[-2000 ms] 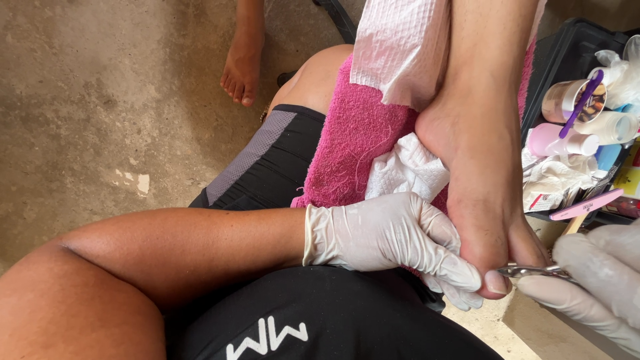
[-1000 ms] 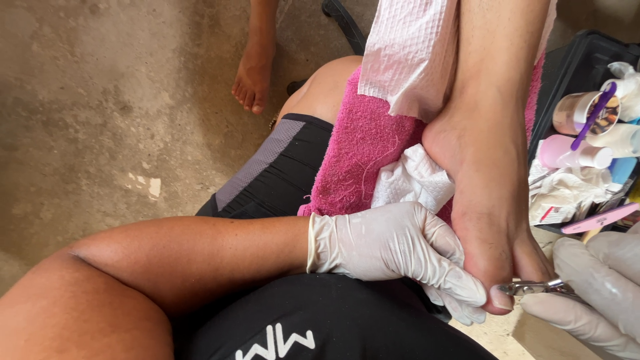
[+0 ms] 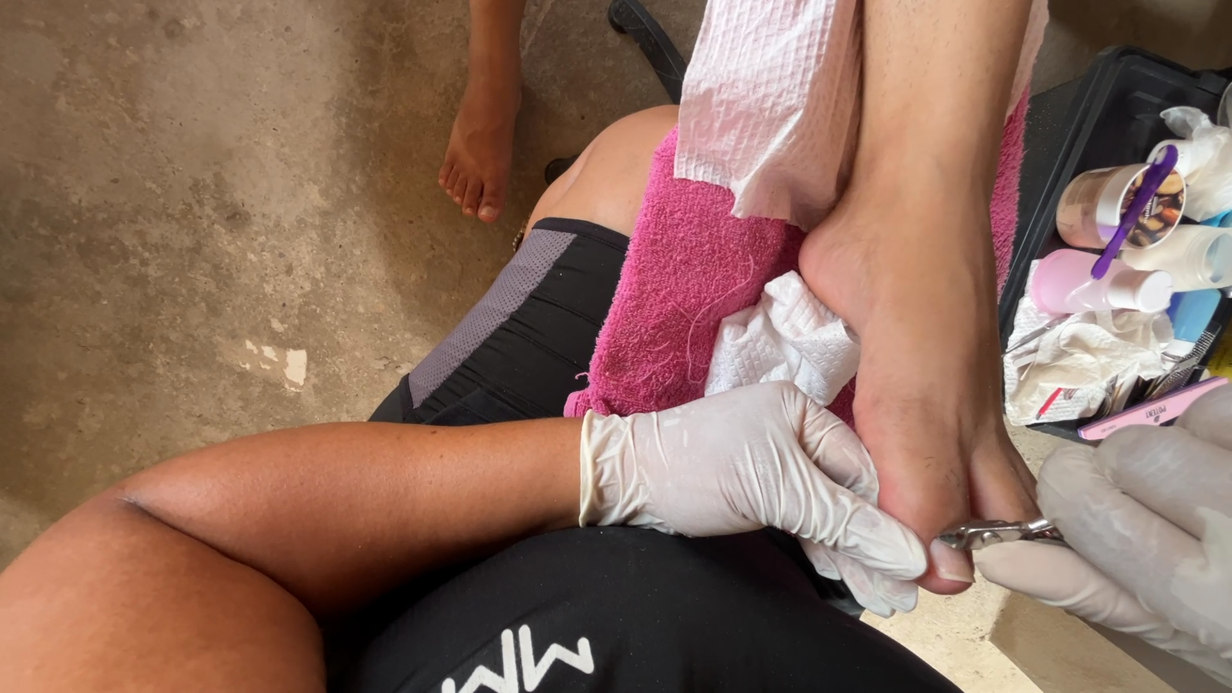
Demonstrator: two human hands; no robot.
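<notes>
A person's bare foot (image 3: 924, 385) rests over a pink terry towel (image 3: 674, 279), with a crumpled white paper towel (image 3: 784, 342) beside it. My left hand (image 3: 760, 472), in a white glove, grips the side of the big toe; some of its fingers are hidden beneath. My right hand (image 3: 1136, 539), also gloved and cut off by the right edge, holds metal cuticle nippers (image 3: 1006, 532). Their tip lies at the edge of the big toenail (image 3: 951, 561). The handles are mostly hidden by my fingers.
At the right, a black tray (image 3: 1078, 164) holds a pink bottle (image 3: 1088, 281), a cup (image 3: 1107, 207) with a purple stick (image 3: 1136, 212), and crumpled paper. A pink nail file (image 3: 1150, 409) lies near my right hand. Another bare foot (image 3: 478, 144) stands on the concrete floor (image 3: 192, 241).
Both hands have stayed close to the big toe, the left holding it and the right holding the nippers at the nail. The view has shifted slightly.
</notes>
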